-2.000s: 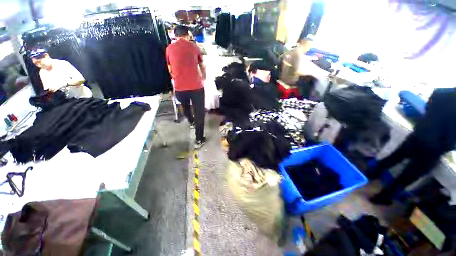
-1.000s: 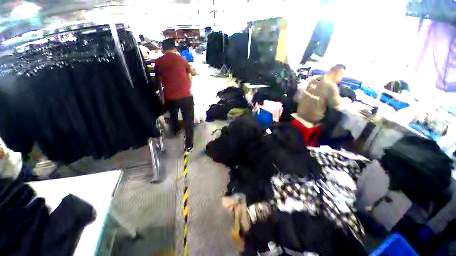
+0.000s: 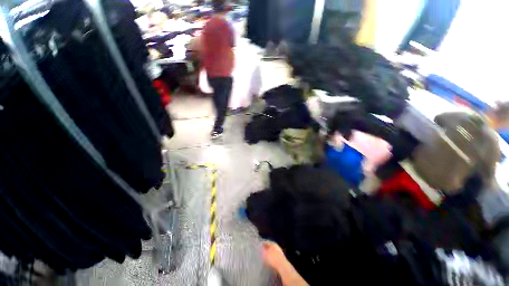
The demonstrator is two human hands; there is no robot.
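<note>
My right hand [image 3: 273,254] shows small and blurred at the bottom centre, with the bare forearm running to the lower right. It overlaps the left edge of a large heap of black garments [image 3: 312,209]. I cannot tell whether it touches the heap or whether its fingers hold anything. My left hand is out of the picture.
A metal rack of black garments [image 3: 72,145] fills the left side. Striped tape [image 3: 214,218] marks the aisle floor. A person in a red top [image 3: 217,50] stands ahead. A seated person in brown [image 3: 457,148] is at the right, above a red stool [image 3: 407,187].
The view has moved forward along the aisle. The white table and blue crate have left view, and the rack and black heap look nearer. My right hand has come into view.
</note>
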